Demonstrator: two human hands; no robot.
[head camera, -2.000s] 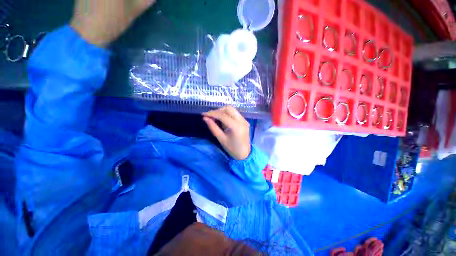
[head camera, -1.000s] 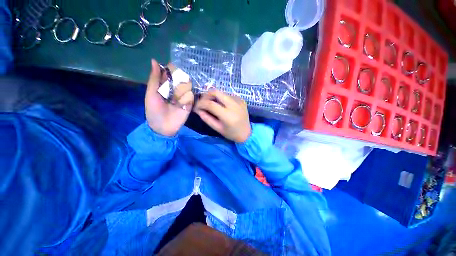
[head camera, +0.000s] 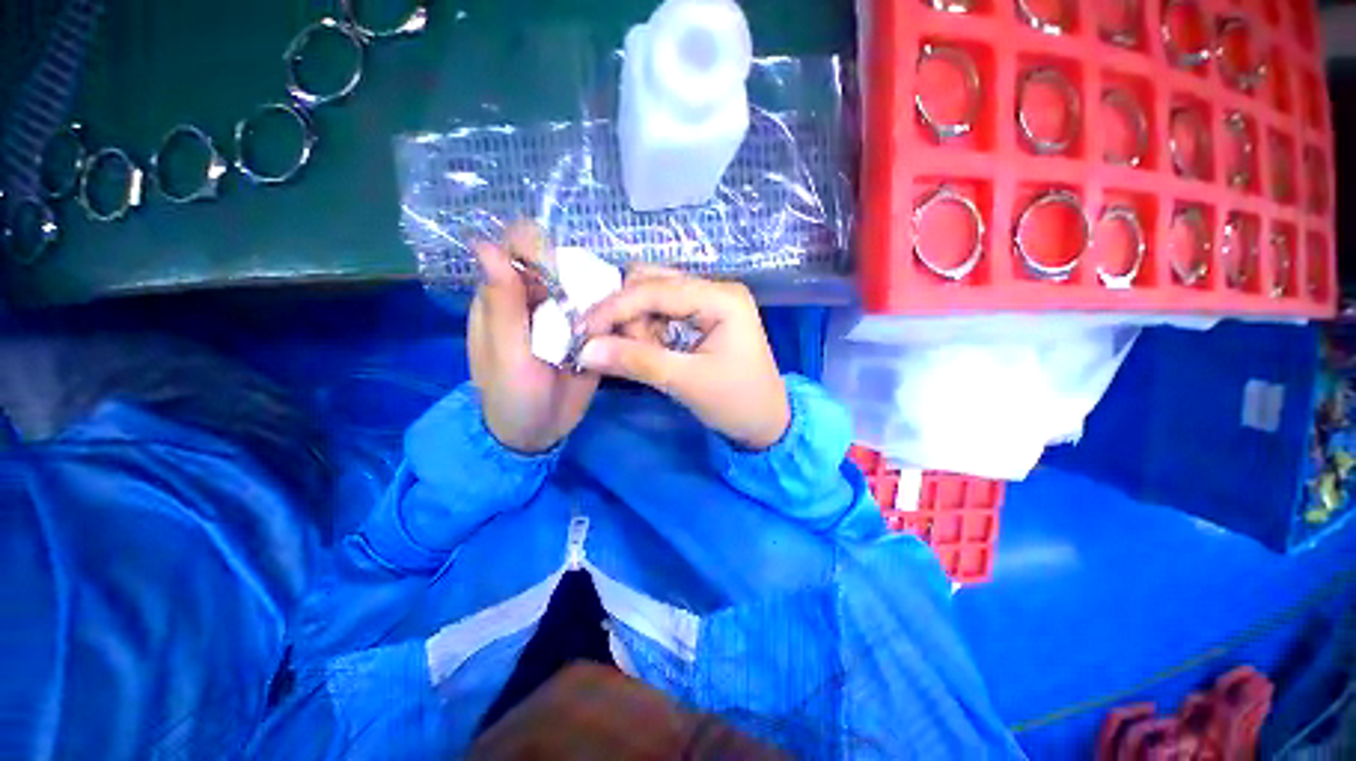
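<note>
My left hand (head camera: 521, 357), bare, holds a silver ring (head camera: 531, 272) and a small white cloth (head camera: 577, 302) over my lap, just off the bench edge. My right hand (head camera: 699, 350), bare, touches the cloth and the ring with thumb and forefinger. A small dark metallic piece (head camera: 680, 333) shows between the curled fingers of my right hand; I cannot tell what it is. My fingers hide part of the ring.
A white bottle (head camera: 686, 104) stands on a clear bag (head camera: 473, 193). Several rings (head camera: 274, 143) lie at left on the green bench (head camera: 335, 223). A red tray (head camera: 1101, 295) with rings is at right. A person in blue (head camera: 141, 550) is at left.
The left hand has come back from the far left of the bench with a ring and the cloth. The right hand has moved in to meet them. The view has shifted.
</note>
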